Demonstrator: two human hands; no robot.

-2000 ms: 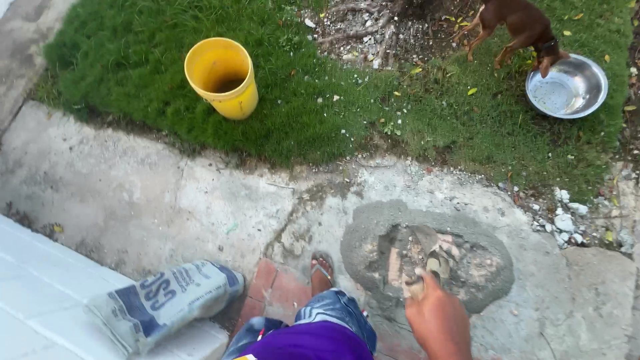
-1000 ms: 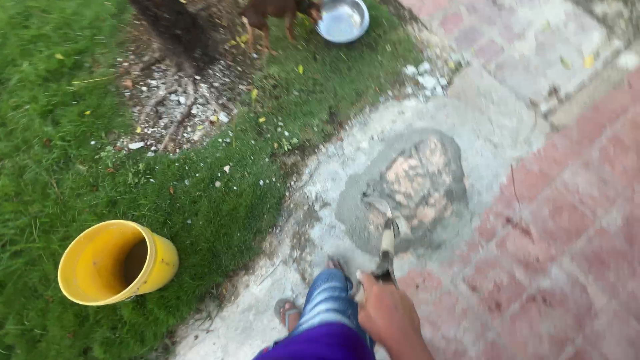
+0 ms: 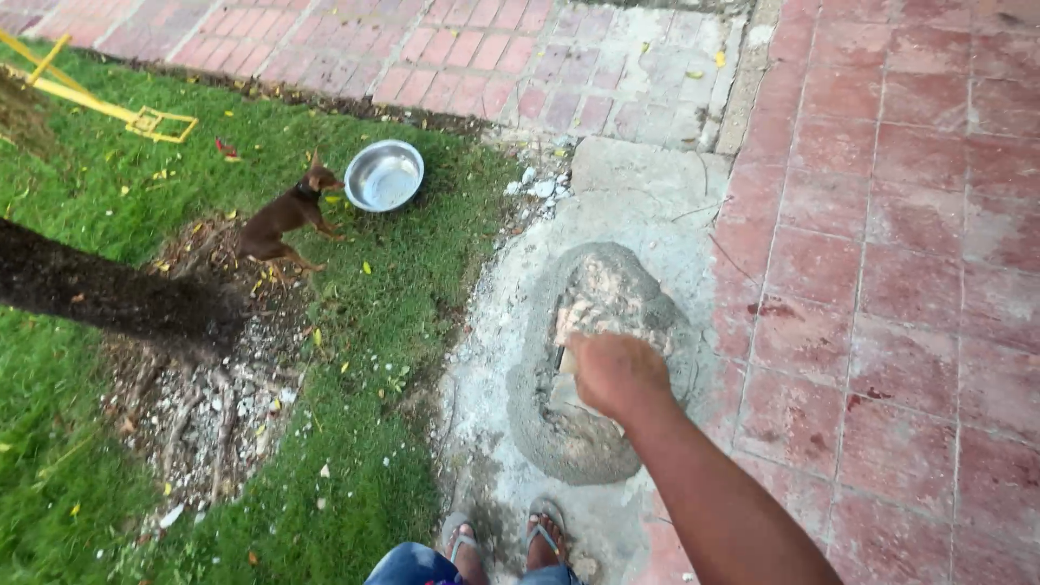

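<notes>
My right hand (image 3: 621,375) is closed around the handle of a trowel (image 3: 567,360), over a patch of wet grey mortar (image 3: 540,443) on the concrete strip. The hand hides part of the tool, and its blade is hard to make out. The mortar forms a raised ring around rough, pinkish rubble (image 3: 605,284) in its middle. My left hand is not in view.
My sandalled feet (image 3: 543,532) stand just below the mortar. Left of the strip is grass with a small brown dog (image 3: 284,215) at a metal bowl (image 3: 384,176) and a tree trunk (image 3: 106,296). Red tiles (image 3: 902,325) lie to the right; a yellow metal frame (image 3: 154,122) is upper left.
The view has turned a lot; the yellow bucket and the cement bag are out of it. My right hand, still on the trowel, has moved from the mortar's near edge to over the patch.
</notes>
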